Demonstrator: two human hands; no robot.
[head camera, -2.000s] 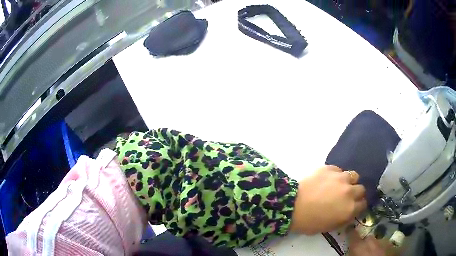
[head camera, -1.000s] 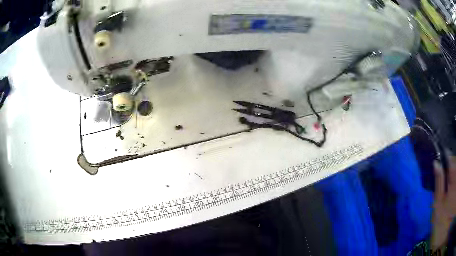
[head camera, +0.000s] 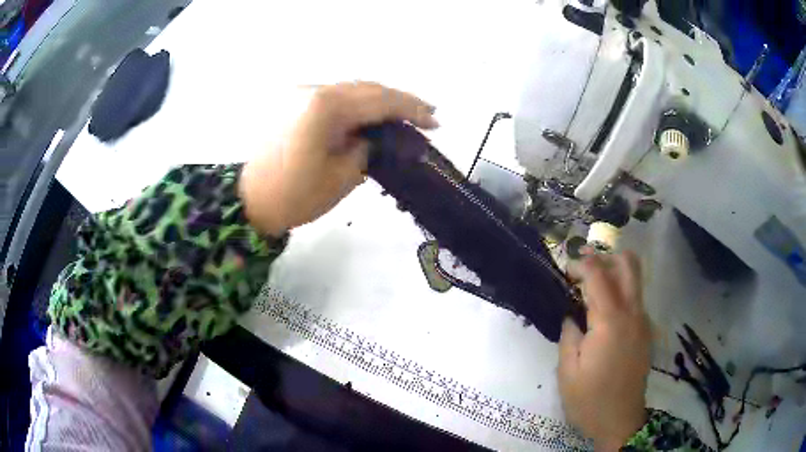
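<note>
A dark zipper band (head camera: 482, 231), with a pale line of teeth along it and a frayed lower edge, is stretched slantwise between my hands above the machine bed. My left hand (head camera: 323, 150) holds its upper left end. My right hand (head camera: 608, 349) holds its lower right end, close to the needle area. The presser foot and needle (head camera: 555, 205) are just beyond the band, and the band does not appear to be under them. Whether a body panel is joined to the band cannot be told.
The pale sewing machine head (head camera: 579, 97) stands at the right. Black thread snips (head camera: 704, 364) lie on the bed at the lower right. A pile of dark panels (head camera: 131, 94) lies at the table's far left. A printed ruler scale (head camera: 398, 371) runs along the front edge.
The view has swung from the machine bed back left. Both hands are now in front of the needle, holding the band up; one second ago no hand was at the needle.
</note>
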